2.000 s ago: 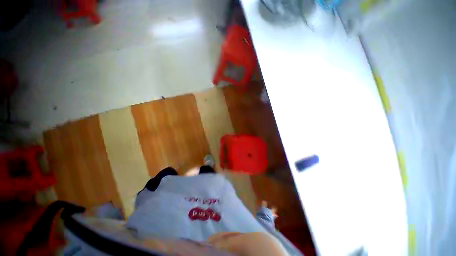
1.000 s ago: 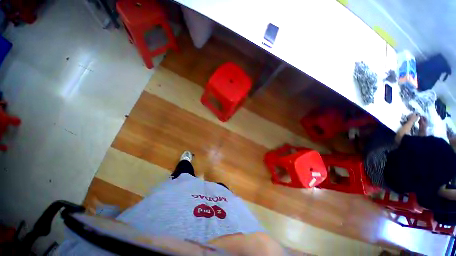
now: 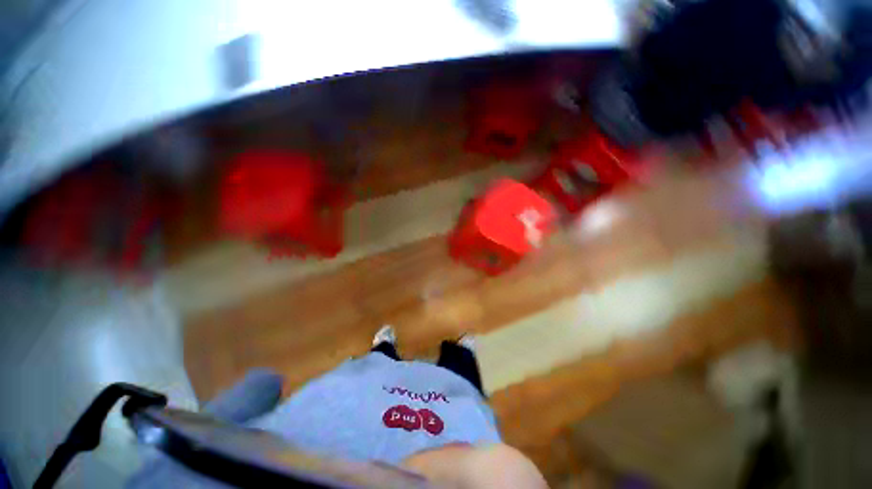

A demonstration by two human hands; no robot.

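Neither my left hand nor my right hand can be made out. A blurred skin-toned shape at the bottom edge does not read as a hand. My grey apron or shirt [image 3: 373,411] with a red print fills the lower middle, with my shoes beyond it. A white table [image 3: 363,33] curves across the top. A small dark object [image 3: 237,62] lies on its left part. A blurred greyish bundle [image 3: 490,11] lies at the top edge; its kind cannot be told.
A red stool [image 3: 512,215] stands ahead on the striped floor [image 3: 382,277]. Another red stool [image 3: 272,196] is to its left, with more along the table. A seated person in dark clothing [image 3: 712,62] is at the upper right. A blurred brown box-like shape [image 3: 636,430] is at the lower right.
The view has turned right. The table now spans the top, the dark object and stools have shifted left, and the seated person has moved up in view. The picture is more blurred.
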